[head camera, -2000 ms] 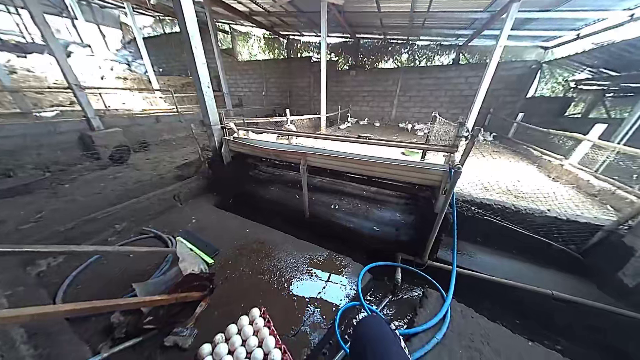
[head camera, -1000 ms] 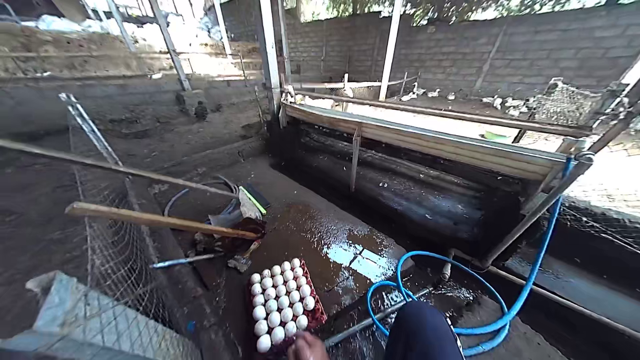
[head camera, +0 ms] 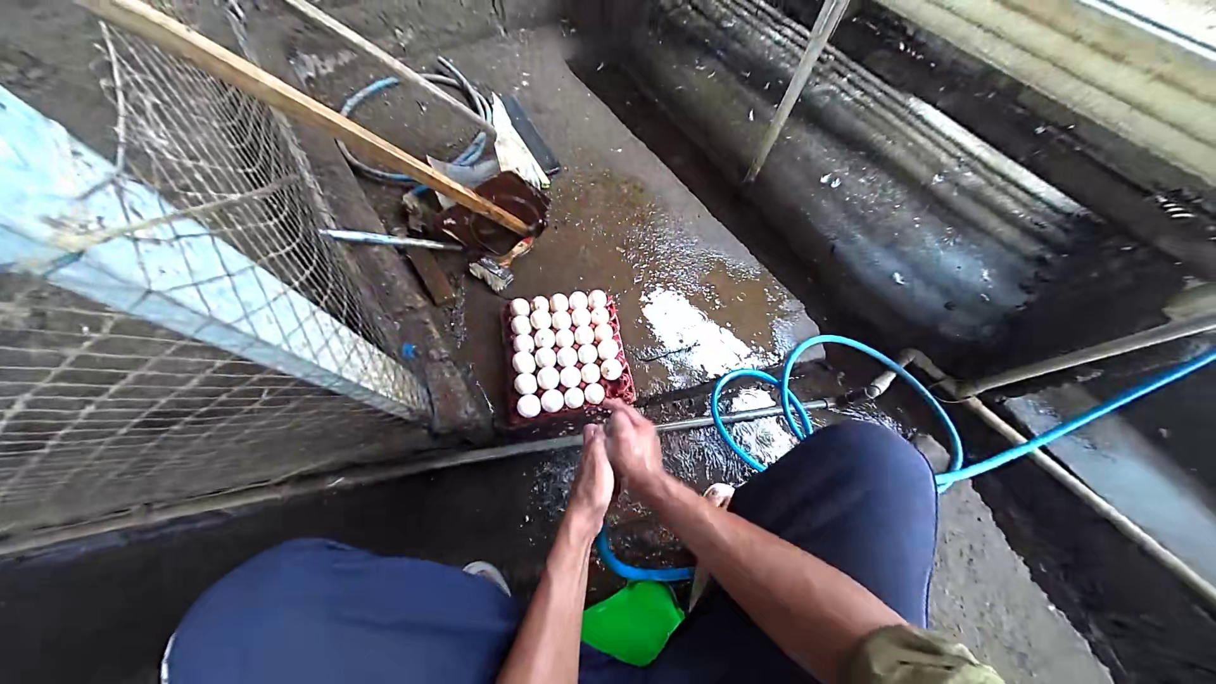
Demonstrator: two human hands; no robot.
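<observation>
A red egg tray (head camera: 627, 378) lies on the wet floor, filled with rows of white eggs (head camera: 567, 356); its near right corner has an empty pocket. Just in front of that corner, my left hand (head camera: 594, 472) and my right hand (head camera: 631, 445) are pressed close together. Whether an egg or anything else is between them cannot be told, as the palms and most fingers are hidden. Below the hands, between my knees, is a bright green plastic object (head camera: 635, 622), partly covered by my forearm. A blue hose (head camera: 651, 573) runs behind it.
Looped blue hose (head camera: 836, 340) and a metal pipe (head camera: 684, 424) lie right of the tray. Netting (head camera: 218, 180) on a light blue post (head camera: 190, 271) stands left. A wooden handle (head camera: 323, 112), a dark brown blade (head camera: 494, 204) and a coiled hose (head camera: 366, 95) lie beyond. A dark trough (head camera: 807, 218) runs at the right.
The view has tilted down toward the tray. Both forearms now show, with the hands together; one second ago only part of one hand showed at the tray's near edge.
</observation>
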